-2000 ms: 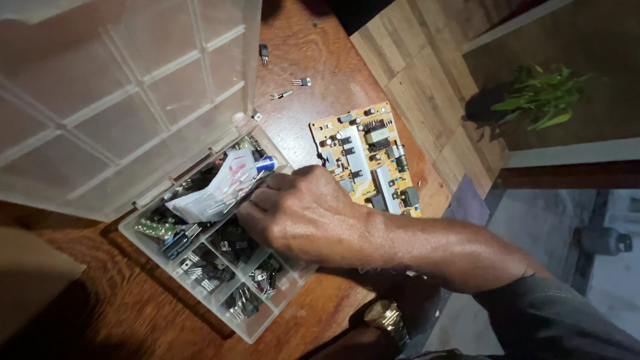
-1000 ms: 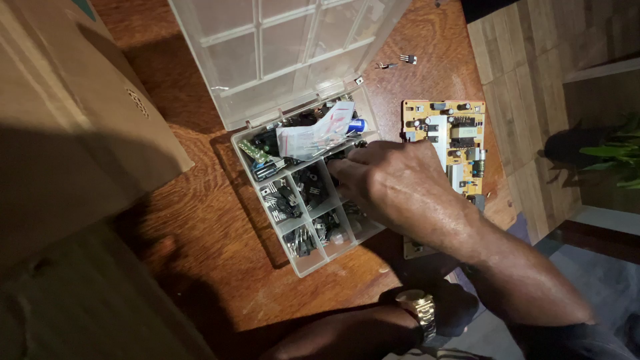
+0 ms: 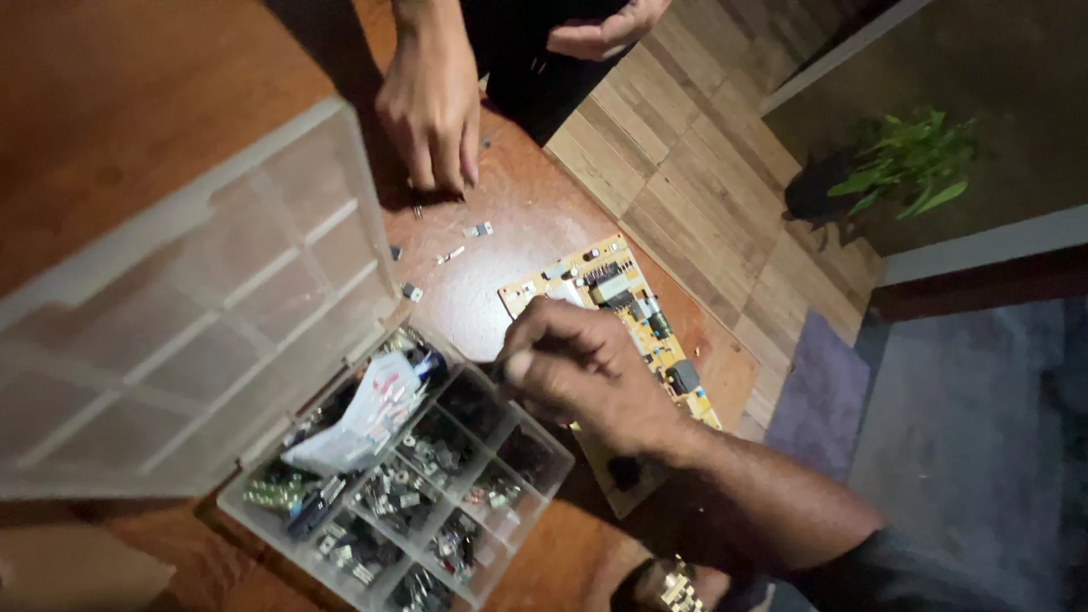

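Note:
My right hand (image 3: 586, 374) is above the near right part of an open clear plastic compartment box (image 3: 510, 544), thumb and fingers drawn together; blur and shadow hide whether a small part is between them. Electronic components (image 3: 395, 493), several with metal legs, fill the compartments. A crumpled white paper or bag (image 3: 365, 416) lies across the compartments beside the hinge. Partly behind my hand lies a yellowish circuit board (image 3: 608, 255) with capacitors and heat sinks. Of my left arm, only the wrist with a gold watch (image 3: 680, 588) and part of the shadowed hand (image 3: 648, 585) show at the bottom edge.
Another person's hand (image 3: 433, 119) touches the wooden table (image 3: 518, 191) near loose transistor-like components (image 3: 478, 229); that person's other hand (image 3: 608, 32) is at the top edge. The raised lid (image 3: 212, 331) stands at left. Beyond the table are floor tiles and a potted plant (image 3: 914, 161).
My right hand has lifted from inside the box toward its edge by the circuit board. Another person's hands have come into view at the top. The view has shifted and turned.

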